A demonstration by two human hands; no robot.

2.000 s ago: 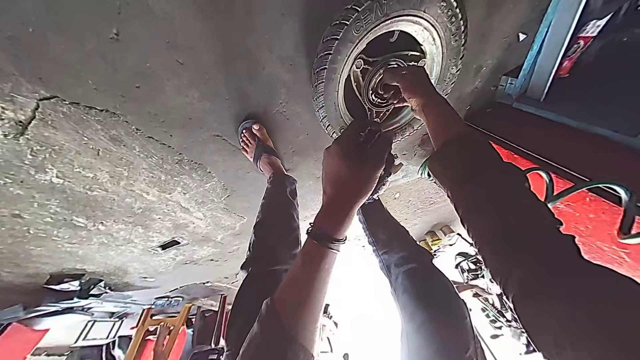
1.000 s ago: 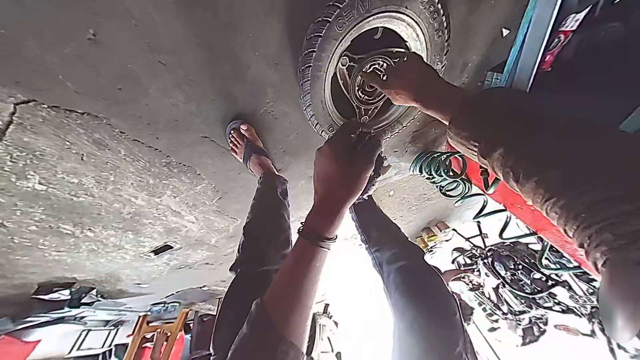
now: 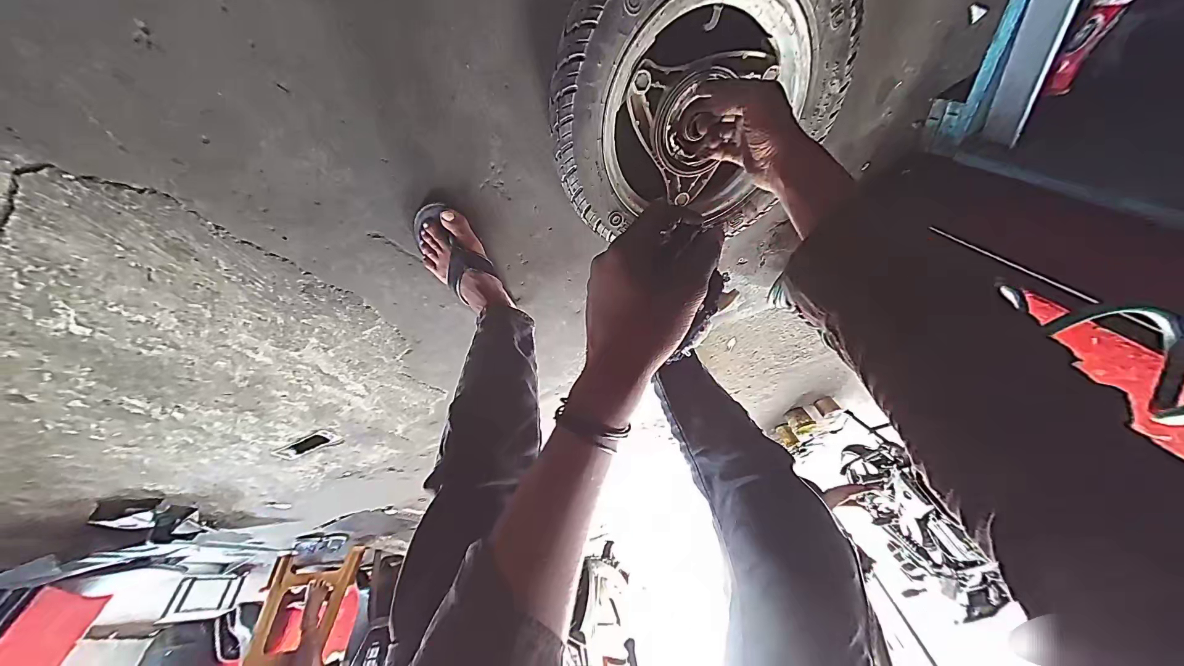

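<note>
A small wheel with a treaded tyre (image 3: 587, 139) lies on the floor at the top of the view, its pale metal rim and dark openings facing up. Over its middle is a three-armed metal hub part (image 3: 659, 111) with round rings. My right hand (image 3: 745, 129) has its fingers curled on the central rings. Just below, my left hand (image 3: 647, 287) is closed in a fist by the near edge of the rim, beside one arm of the hub part; its fingertips and anything inside them are hidden. Dark bands circle my left wrist.
My sandalled left foot (image 3: 453, 250) rests on the cracked concrete floor (image 3: 231, 120). A blue-edged frame (image 3: 1004, 83), a red panel (image 3: 1091, 351) and a green hose (image 3: 1110, 314) are at right. Metal parts (image 3: 916, 527) lie lower right, a wooden frame (image 3: 277, 601) lower left.
My right forearm has swung inward and its sleeve now covers most of the coiled green hose seen one second ago. The right hand's fingers stay at the hub, and the left fist stays by the rim.
</note>
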